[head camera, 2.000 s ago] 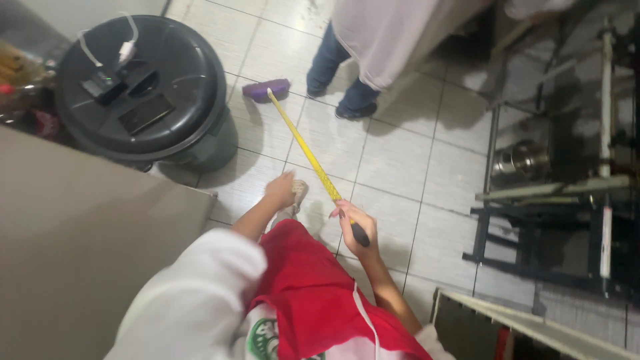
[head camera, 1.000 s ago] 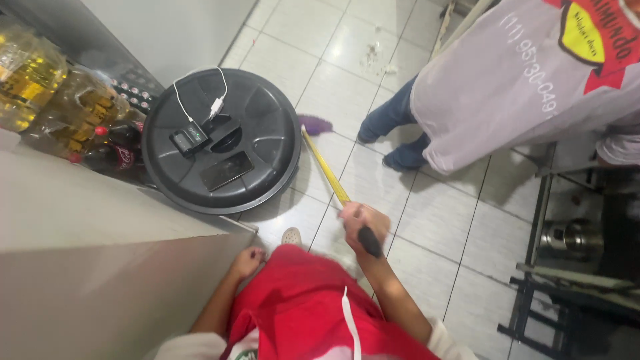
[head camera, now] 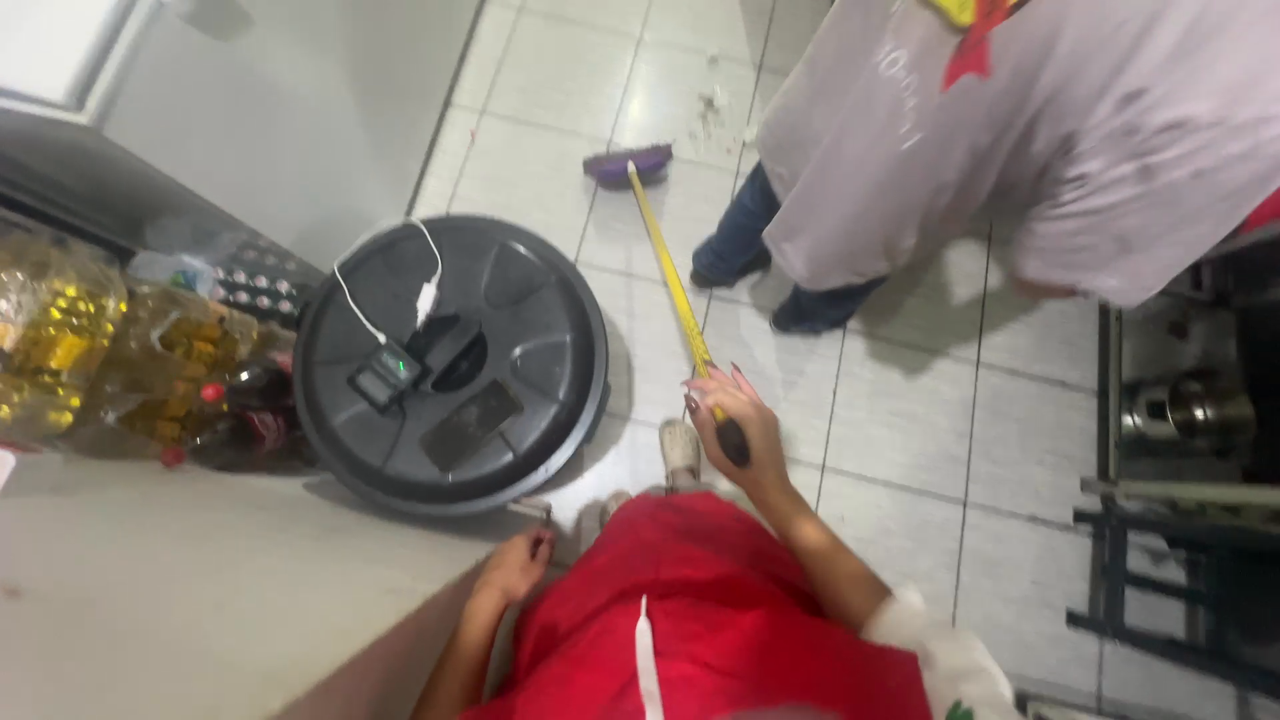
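Note:
My right hand [head camera: 735,425] holds the black-tipped upper end of a yellow broom handle [head camera: 672,275]. The handle slants away from me to a broom head [head camera: 630,167] with a purple block, resting on the tiled floor near some scattered debris [head camera: 708,112]. Low beside my red apron [head camera: 700,610], my left hand [head camera: 517,565] hangs off the handle with its fingers curled; whether it holds anything cannot be told.
At left stands a black lidded bin [head camera: 560,350] bearing a phone [head camera: 470,425] and a cabled charger [head camera: 385,375]. Bottles [head camera: 250,430] are behind it. A co-worker [head camera: 900,150] stands front right. A metal rack [head camera: 1150,590] is at right.
The broom head lies farther out from me than one second ago. My left hand, near the handle two seconds ago, is now down by the apron. The view has shifted.

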